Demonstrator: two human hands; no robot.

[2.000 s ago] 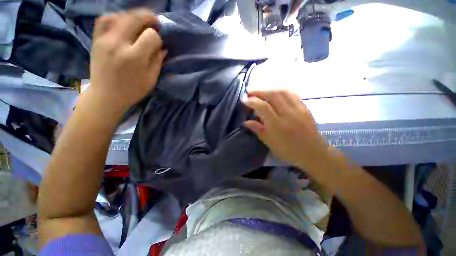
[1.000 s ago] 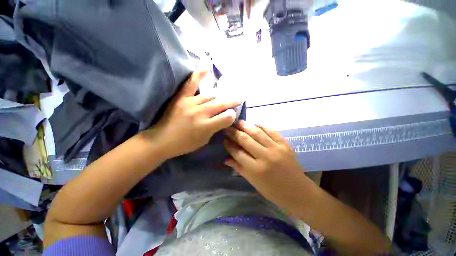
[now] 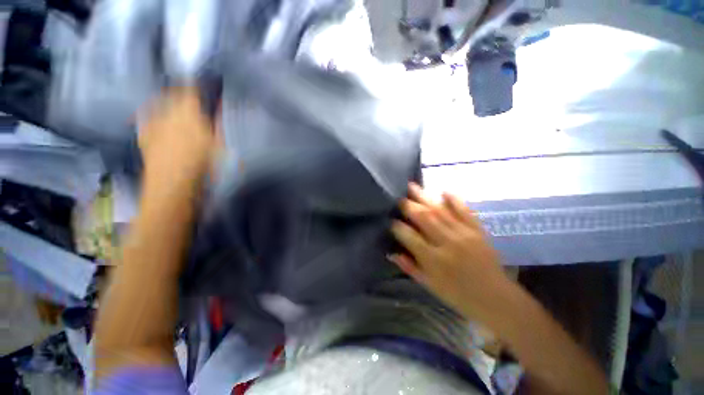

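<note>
The dark grey garment piece [image 3: 309, 177] lies across the table's front edge and hangs towards the lap, its left part blurred by motion. My left hand [image 3: 177, 127] is blurred at the garment's upper left; whether its fingers grip the cloth cannot be told. My right hand [image 3: 444, 235] holds the garment's right edge between thumb and fingers, over the table's front edge. The presser foot area [image 3: 428, 58] is in glare, behind and right of the cloth.
The dark cylindrical attachment [image 3: 491, 81] stands right of the needle area. Scissors [image 3: 683, 150] lie at the far right. The ruler [image 3: 587, 220] runs along the front edge. Cut cloth pieces [image 3: 46, 254] are heaped at left. A pale basket [image 3: 683, 316] is below right.
My left hand has moved from beside my right hand to the upper left, and the cloth has swung and spread. My right hand has shifted slightly right in the picture, still at the cloth.
</note>
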